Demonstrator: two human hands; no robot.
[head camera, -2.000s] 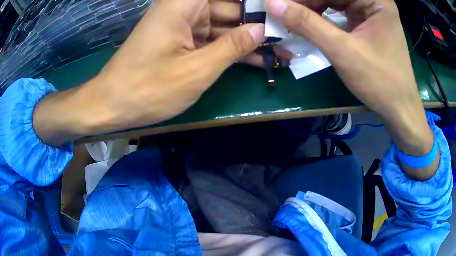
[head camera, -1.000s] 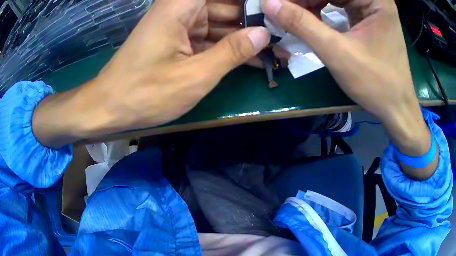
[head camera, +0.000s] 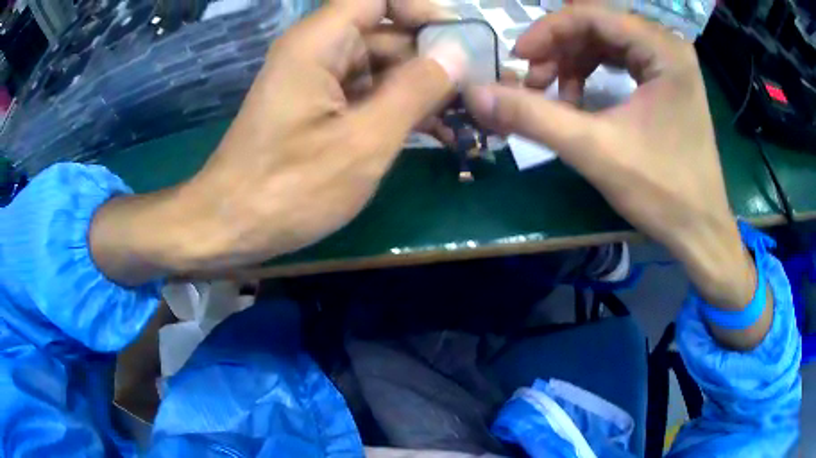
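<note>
A black-rimmed rounded display module (head camera: 479, 52) with a light grey face is held above the green bench near the top centre. Its dark flex cable (head camera: 466, 148) hangs down and ends in a small copper-coloured tip. My left hand (head camera: 300, 134) holds the module from the left, thumb on its face. My right hand (head camera: 617, 121) is at the module's lower right, thumb tip at its lower edge, fingers spread and curled; no adhesive piece shows in it. Both hands are slightly blurred.
Clear plastic trays (head camera: 134, 85) stand at the left. White sheets (head camera: 532, 154) lie behind my right hand. Black equipment (head camera: 760, 107) with a red display is at the right. A brown box (head camera: 134, 380) with white scraps (head camera: 182, 342) is below the bench edge (head camera: 403, 261).
The view has tilted up, so the whole module now shows. A light grey face now covers the module where a dark band showed before. My right fingers have spread away from it.
</note>
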